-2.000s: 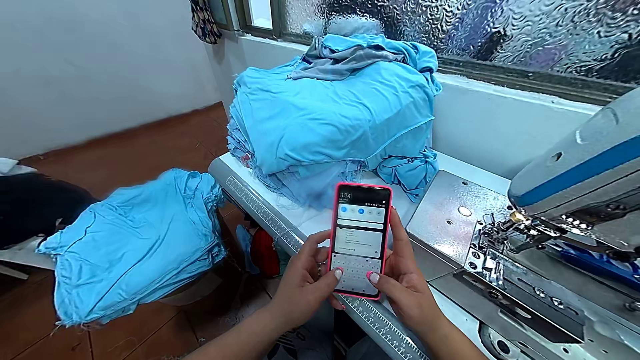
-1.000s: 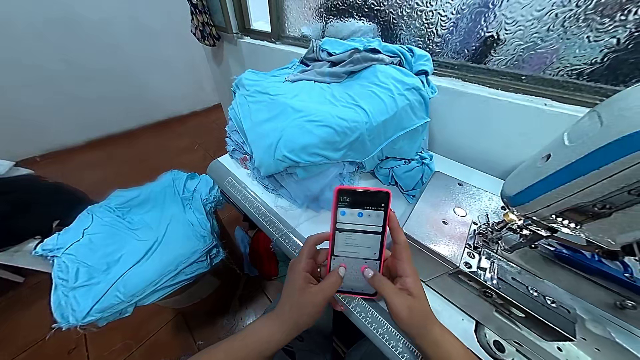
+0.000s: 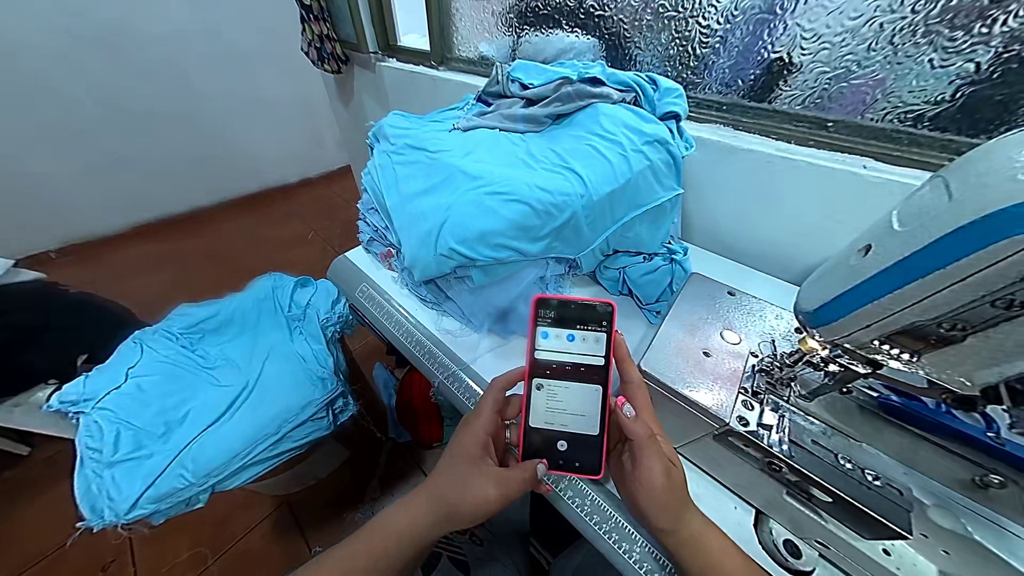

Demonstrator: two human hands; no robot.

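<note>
A smartphone in a pink case point(image 3: 566, 388) is held upright between my two hands above the table's front edge, its screen lit. My left hand point(image 3: 484, 464) grips its left side and lower corner, with a ring on one finger. Along the right side of the phone lies my right hand point(image 3: 644, 448), its thumb with a decorated pink nail raised beside the edge. Behind the phone rises a tall stack of light blue fabric pieces point(image 3: 520, 192), topped by a grey cloth point(image 3: 536, 104). An industrial sewing machine point(image 3: 920, 272) stands to the right.
A second pile of light blue fabric point(image 3: 208, 392) lies at the left, lower than the table. A measuring tape strip point(image 3: 416, 340) runs along the table's front edge. The machine's metal bed point(image 3: 712, 352) is right of my hands. A textured-glass window point(image 3: 768, 64) is behind.
The on-screen keyboard seen on the phone earlier is gone. My right thumb has moved off the screen to the phone's right edge, and my left thumb has lowered to its bottom corner.
</note>
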